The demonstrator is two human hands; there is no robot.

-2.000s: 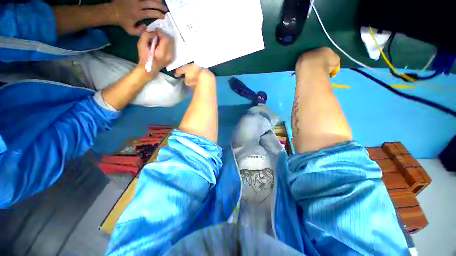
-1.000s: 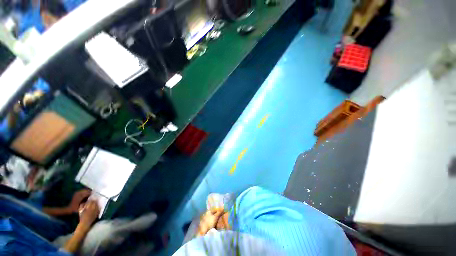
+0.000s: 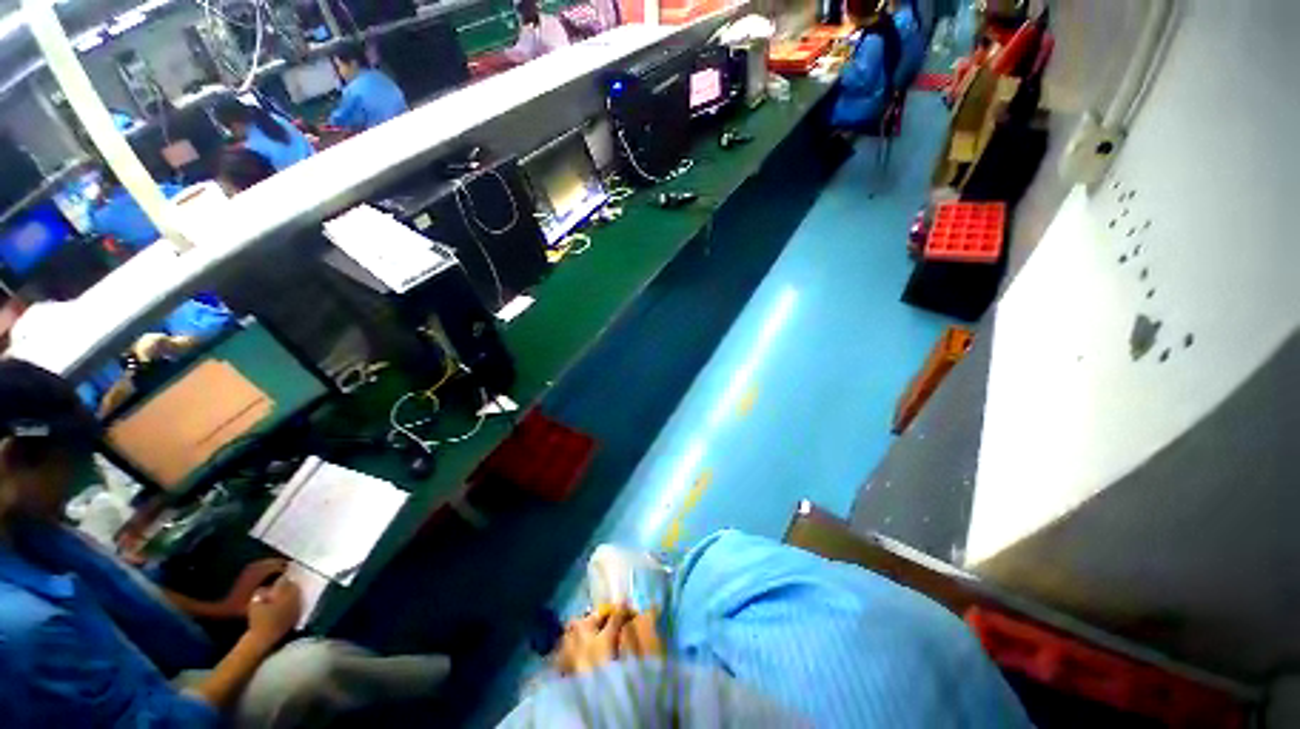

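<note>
My left hand [image 3: 582, 644] and my right hand [image 3: 637, 635] are together low in front of my body, small and partly cut off by my clothing. A bit of a small yellow tool [image 3: 613, 610] shows between the fingers; most of it is hidden. The fingers of my right hand are curled at it; the left hand's hold is unclear. Record sheets [image 3: 331, 516] lie on the green bench [image 3: 606, 306] at the left, and a seated coworker's hand [image 3: 274, 610] rests on a small white slip beside them.
Monitors [image 3: 193, 413] and cables stand along the bench. A red crate [image 3: 542, 456] is under it. The blue floor aisle [image 3: 741, 427] runs forward. At the right are a white wall, a red grid tray [image 3: 965, 231] on a black box, and a brown crate [image 3: 934, 379]. Seated workers are farther off.
My hands have left the bench edge and come together low before my body. The view has turned right and lifted along the aisle; the record sheets now lie lower left.
</note>
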